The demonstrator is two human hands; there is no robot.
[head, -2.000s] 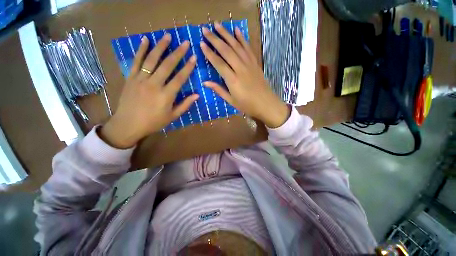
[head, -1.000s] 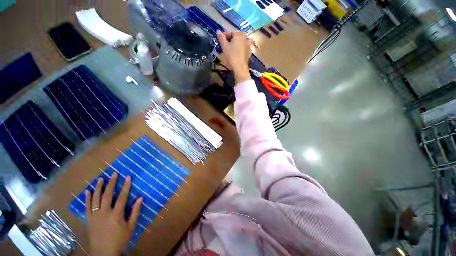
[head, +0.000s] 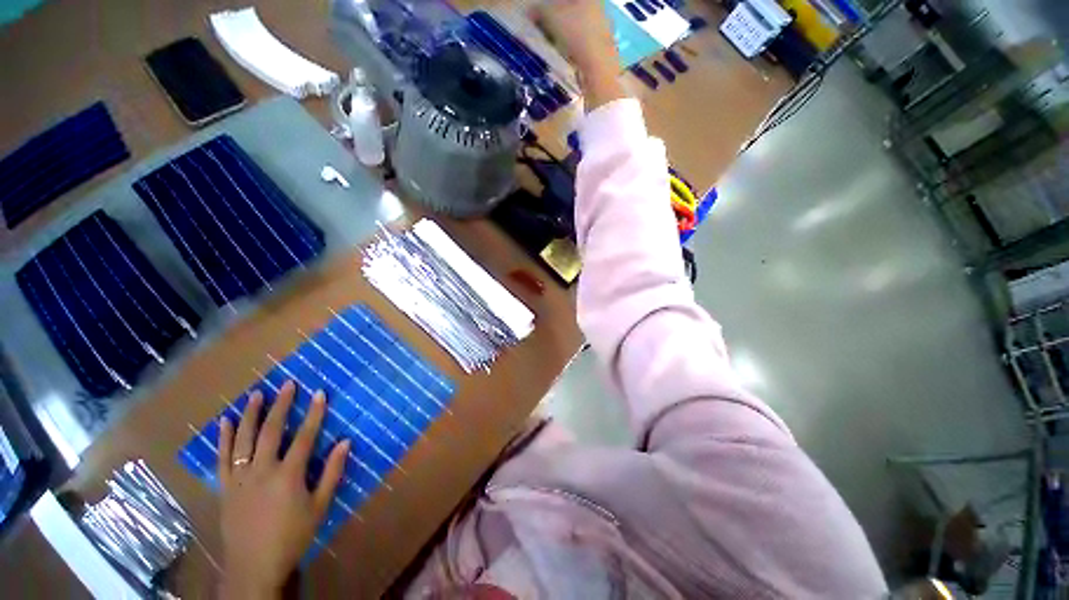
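A bright blue solar cell assembly [head: 381, 393] with pale parallel lines lies on the brown bench. Thin silver ribbons project past its edges. My left hand [head: 276, 475] rests flat on its lower left part, fingers spread, holding nothing visible. My right arm is stretched forward past the grey round housing. My right hand [head: 574, 41] is at the top edge of the picture, small and partly cut off, near dark blue cells [head: 516, 59]. Its fingertips cannot be made out, nor whether it holds anything.
Silver ribbon bundles lie right [head: 434, 299] and lower left [head: 138, 522]. Dark cells [head: 229, 217] lie on a grey-green mat. Grey round housing [head: 460, 135], sponge [head: 563, 258], red and yellow handles [head: 682, 202], phone [head: 193, 80] and white strips [head: 270, 56] stand around.
My right hand has left the blue assembly, reached to the tool holder, then further forward to the top edge. My left hand has stayed on the assembly. The view has turned toward the right.
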